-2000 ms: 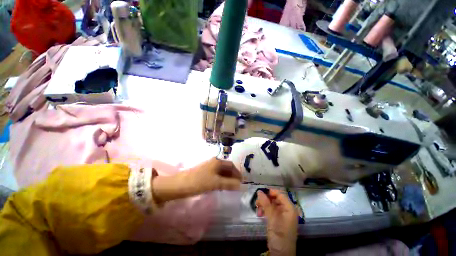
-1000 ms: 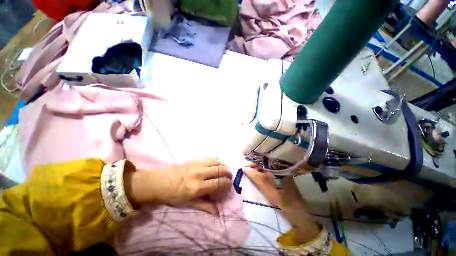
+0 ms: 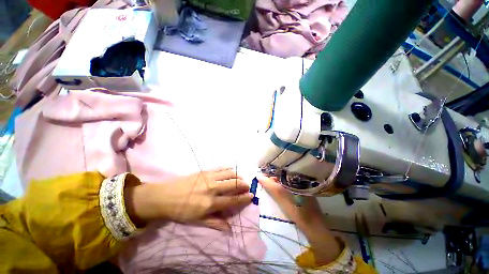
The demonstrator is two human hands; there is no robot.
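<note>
A pale pink garment piece [image 3: 80, 139] lies spread at left and under my left hand. My left hand [image 3: 201, 197] rests on the cloth, fingers towards the needle area, pressing it down. A small dark strip [image 3: 254, 191] lies at the cloth's right edge, between the fingertips of both hands. My right hand [image 3: 292, 200] reaches in from below right, its fingertips at the strip, partly hidden by the machine head. The white sewing machine [image 3: 289, 123] stands at right; its needle and presser foot are hidden by the head.
A green tube [image 3: 364, 53] rises over the machine head. A white carton [image 3: 80, 48] with dark contents stands at upper left. Beyond lie a grey-purple pad [image 3: 214, 45], a green bag [image 3: 228, 8] and a crumpled pink pile [image 3: 295, 24]. A slim tool [image 3: 366, 246] lies on the machine bed.
The dark piece that my right hand held right of the needle is now at the cloth's edge beside my left fingertips. The view has moved closer. Little differs from one second ago.
</note>
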